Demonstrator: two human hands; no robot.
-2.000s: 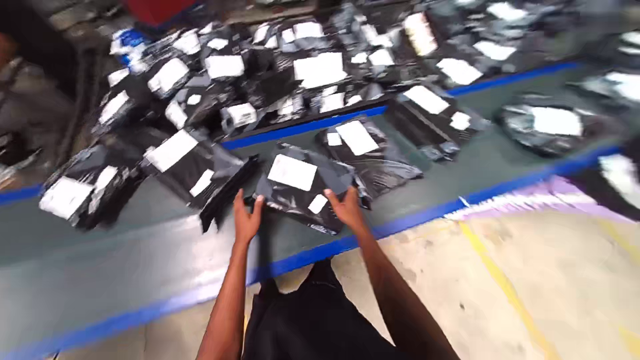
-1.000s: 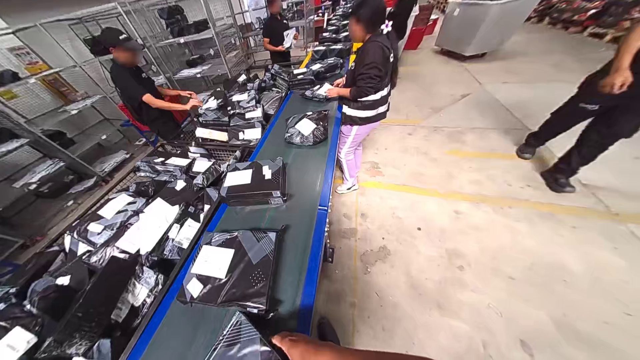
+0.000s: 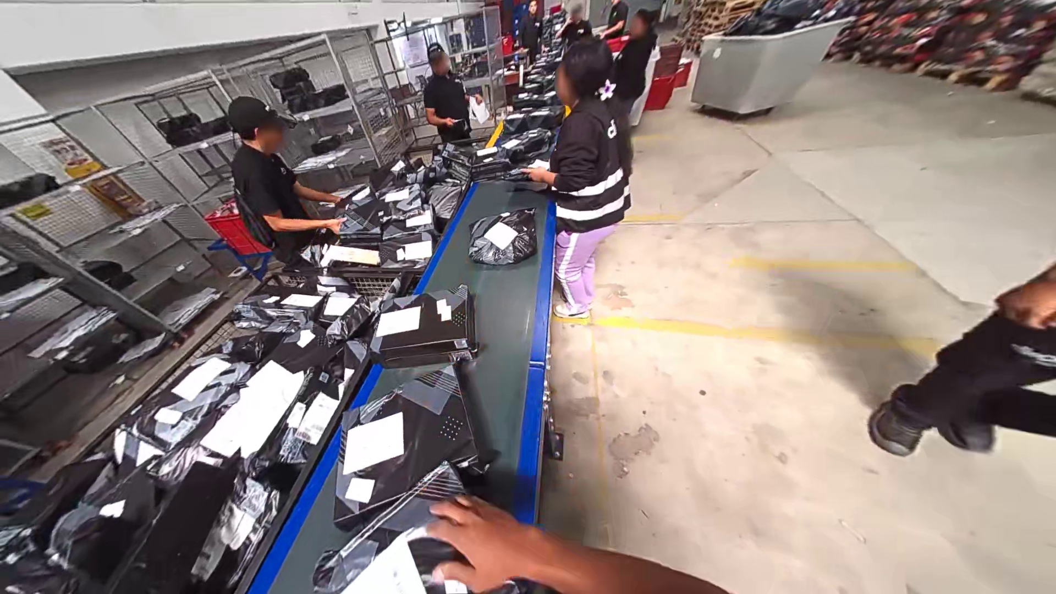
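Observation:
My right hand point(image 3: 487, 540) reaches in from the bottom edge and rests on a black plastic parcel point(image 3: 388, 557) with a white label, its fingers spread over the top; whether it grips the parcel cannot be told. Just beyond lies a larger black parcel point(image 3: 437, 421) with a white label, on the green conveyor belt point(image 3: 503, 330). Farther along the belt are a boxy black parcel point(image 3: 425, 334) and a rounded, shiny black bag point(image 3: 516, 227). My left hand is out of view.
Bins heaped with black parcels point(image 3: 272, 363) run along the belt's left side. A co-worker point(image 3: 590, 148) stands at its right edge, another point(image 3: 268, 181) behind the bins. At the right, a person's legs point(image 3: 973, 388) are on the floor. A grey cart point(image 3: 763, 66) stands farther back.
The view has swung from straight down over the belt to along it. Both my hands were at a parcel two seconds ago; only my right hand shows now, farther in over a parcel than one second ago.

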